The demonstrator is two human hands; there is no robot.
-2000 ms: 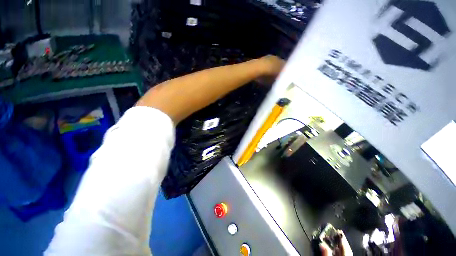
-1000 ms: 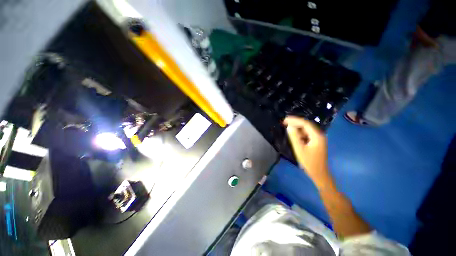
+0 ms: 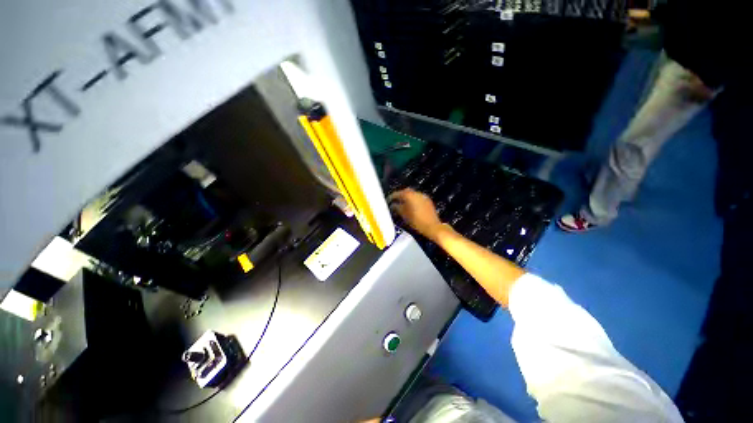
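Observation:
My right hand (image 3: 415, 212) reaches over the left part of the open black parts tray (image 3: 483, 206), beside the machine. Its fingers are bent down at the tray's pockets; whether they hold a part cannot be seen. A small skin-coloured patch at the bottom edge looks like my left hand (image 3: 371, 420), almost wholly cut off by the frame. The silver-white fixture (image 3: 210, 358) with a dark centre stands on the machine table, away from both hands.
A yellow-black light curtain bar (image 3: 345, 178) edges the opening. The grey front panel (image 3: 355, 355) has a green button (image 3: 391, 341) and a white one (image 3: 413, 312). A black box unit (image 3: 91, 330) stands left. Black tray stacks (image 3: 528, 91) and a person's legs (image 3: 640, 149) are beyond.
The view has swung from the machine's left side to its right. Since one second ago, my right hand has moved from the tray's near side to its left part, fingers lowered.

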